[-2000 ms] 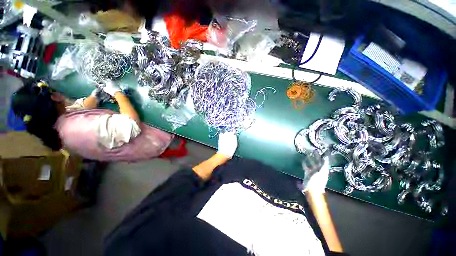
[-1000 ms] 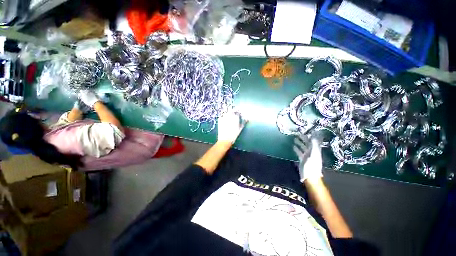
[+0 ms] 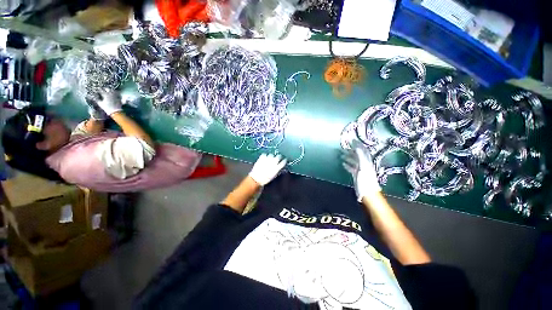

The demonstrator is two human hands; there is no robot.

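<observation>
My left hand [image 3: 267, 168], in a pale glove, is at the bench's front edge, below the loose wire pile [image 3: 238, 89]. One thin curved wire lead [image 3: 302, 151] runs to its fingertips, which look closed on the lead's end. My right hand [image 3: 365, 172], in a pale glove with darker fingertips, is at the left edge of the heaped C-shaped wire bundles [image 3: 427, 130]. Its fingers reach the nearest bundle; whether they grip wire is not clear.
An orange tangle [image 3: 344, 74] lies near the green bench's back edge. A blue bin [image 3: 478, 45] and a white sheet [image 3: 365, 19] are behind. A darker wire heap [image 3: 158, 72] lies left of the loose pile. A gloved coworker [image 3: 106, 160] sits at left by cardboard boxes [image 3: 45, 209].
My left hand has moved down and left, away from the loose pile, and a single curved lead now shows beside its fingertips. My right hand stays by the bundles. The camera view has shifted.
</observation>
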